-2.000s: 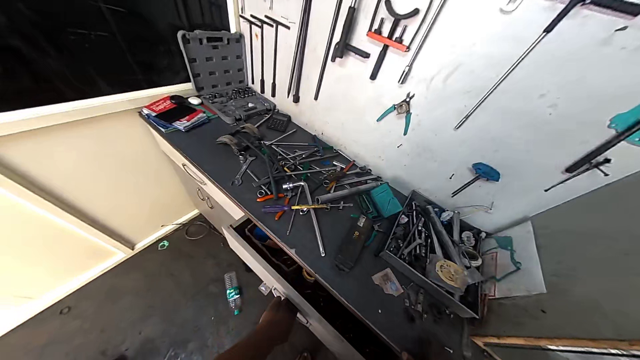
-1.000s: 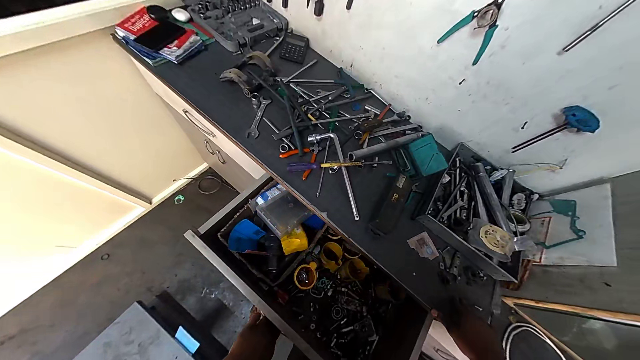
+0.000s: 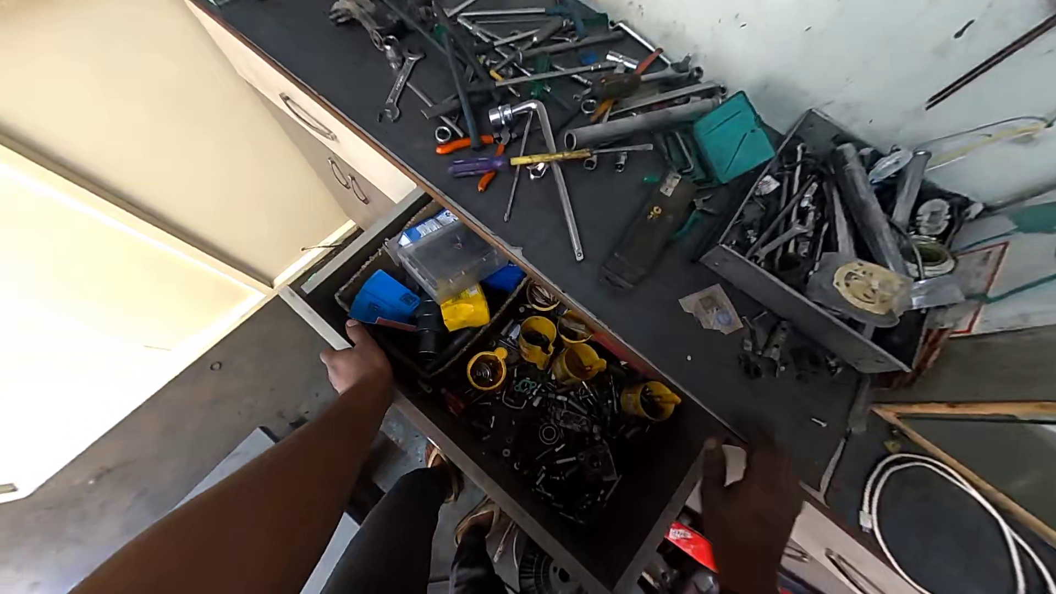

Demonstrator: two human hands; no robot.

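My left hand (image 3: 356, 360) grips the front edge of the pulled-out drawer (image 3: 495, 487) near its left end. At the right, my right hand (image 3: 749, 495) lies against the bench edge beside the drawer's right side, its fingers partly dark and blurred. Inside the drawer, a bin holds a blue cup (image 3: 384, 297), a clear plastic box (image 3: 450, 257) and a yellow container (image 3: 466, 308). Several small yellow cups, one of them a yellow cup (image 3: 487, 369) near the middle, stand among loose bolts and small metal parts (image 3: 561, 429).
On the dark benchtop (image 3: 528, 223) lie a combination spanner (image 3: 401, 86), a socket wrench with a bent handle (image 3: 557, 177), a purple-handled screwdriver (image 3: 478, 167) and a teal case (image 3: 733, 139). A metal tray (image 3: 813, 307) full of tools sits at the right, above a coiled white cable (image 3: 883, 495).
Two seconds ago the drawer was open less far; it now stands wide open. My left hand has moved along its front to the left end. The view has moved closer to the drawer.
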